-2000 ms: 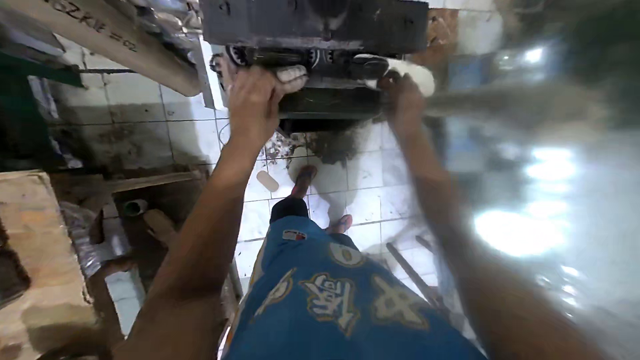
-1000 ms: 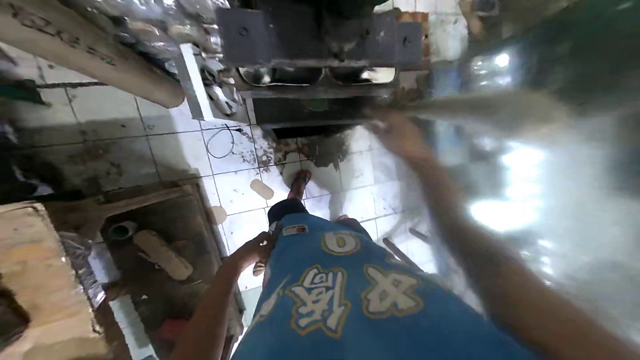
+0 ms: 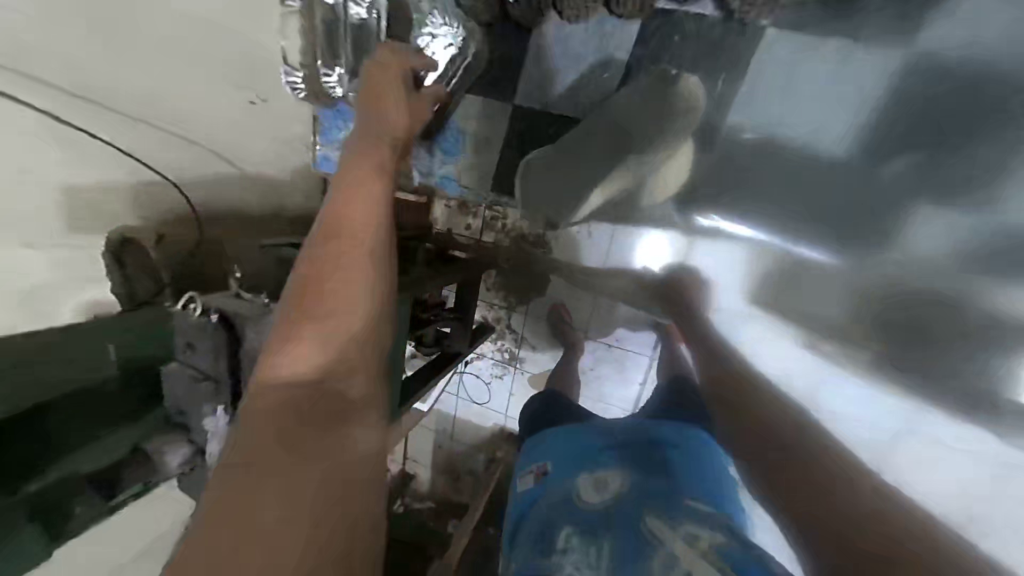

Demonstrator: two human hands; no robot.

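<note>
My left hand (image 3: pixel 400 96) is stretched out at the top, its fingers bent against shiny silver foil-like packages (image 3: pixel 344 40); whether it grips one cannot be told. My right hand (image 3: pixel 682 292) is low over the tiled floor and blurred. A long tan strip-like thing (image 3: pixel 604 280) meets its fingers, but the blur hides whether they close on it. Between the hands and farther off, a large blurred pale-brown piece (image 3: pixel 616 152) with a cream part lies over dark and light squares.
A green machine part (image 3: pixel 64 400) with a grey metal block (image 3: pixel 196 352) stands at the left, below a hanging dark cable (image 3: pixel 120 148). A dark metal frame (image 3: pixel 448 360) is beside my left forearm. A blurred shiny surface (image 3: pixel 864 208) fills the right. My feet are on white tiles (image 3: pixel 616 336).
The view has swung away from the dark machine. My left hand, on the machine and then down by my shirt, is now stretched out at the foil packages.
</note>
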